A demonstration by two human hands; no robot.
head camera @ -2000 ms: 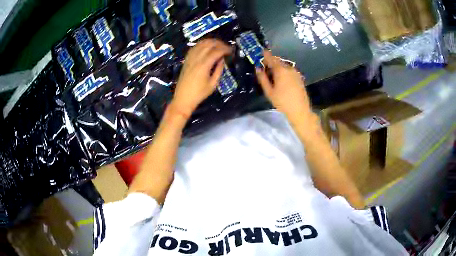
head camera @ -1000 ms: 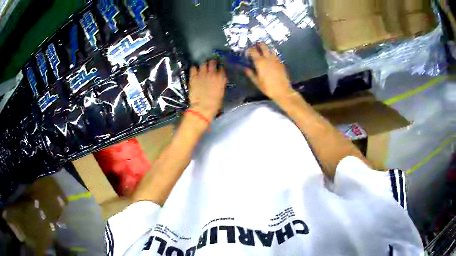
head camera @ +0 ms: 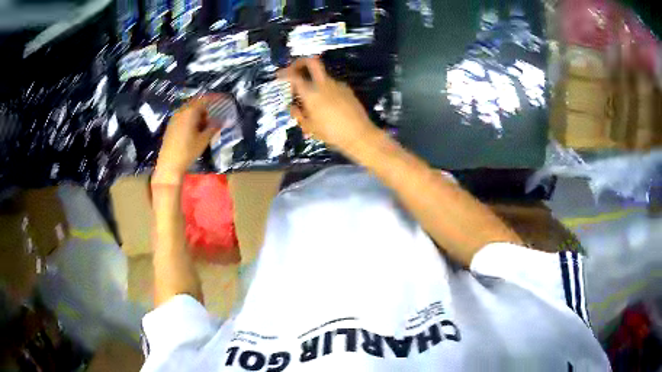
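The glossy black tray [head camera: 123, 102] spans the bench at left and centre, blurred, with blue-white circuit boards in its pockets, such as one board [head camera: 330, 38] near the top. My left hand [head camera: 190, 131] is over the tray's front part, its fingers at a blue-white board [head camera: 227, 138]. My right hand [head camera: 319, 102] is over the tray to the right, beside another board [head camera: 275, 116]. Blur hides whether the right fingers hold anything. A heap of loose boards [head camera: 483, 87] lies on the dark green-grey bench at right.
A brown divided carton [head camera: 591, 109] with pink-red packs [head camera: 602, 29] and clear film [head camera: 624, 174] stands at right. Below the bench edge at left, an open brown carton [head camera: 138, 221] holds red bags [head camera: 209, 218]. Another brown carton [head camera: 533, 225] is below the bench at right.
Both hands have moved left from the bench near the heap to over the tray. The view has turned, so the tray sits more central and the heap further right. A board shows at the left fingers.
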